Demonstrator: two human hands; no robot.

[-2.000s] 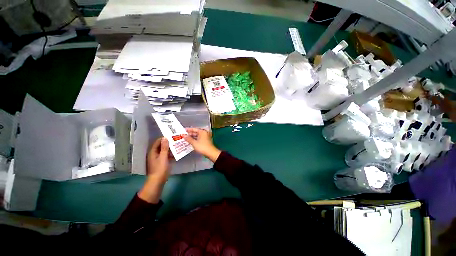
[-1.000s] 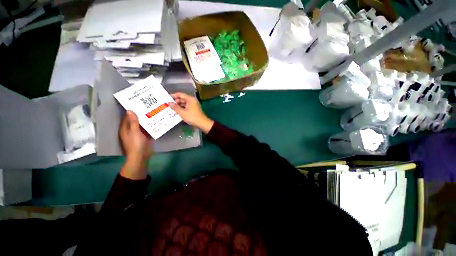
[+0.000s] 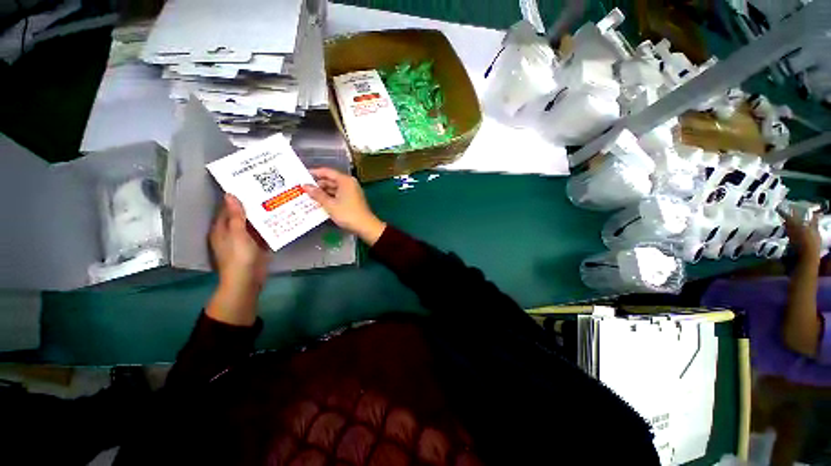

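My left hand [image 3: 239, 244] and my right hand [image 3: 342, 202] both hold one white instruction card [image 3: 270, 193] with a QR code and an orange-red band. The card faces up over an open gift box [image 3: 196, 205]. The left hand is at its lower left edge, the right hand at its right edge. A bright green piece [image 3: 332, 238] shows in the box below the card. The rest of that box's inside is mostly hidden by the card and hands. The brown parts bin [image 3: 410, 164] behind holds green pieces [image 3: 419, 105] and more cards [image 3: 368, 111].
Another open gift box [image 3: 77, 209] at left holds a bagged product [image 3: 133, 218]. Stacked inner trays [image 3: 223, 41] stand behind. Bagged products [image 3: 629, 264] fill the right side. Carton blanks [image 3: 651, 378] stand in a yellow-edged rack [image 3: 743, 391]. Another person's arm [image 3: 804, 291] is at far right.
Over two seconds the card turned from steeply angled to facing up, in both hands. The view shifted, so bench objects sit higher. Another person's arm now shows more clearly at far right.
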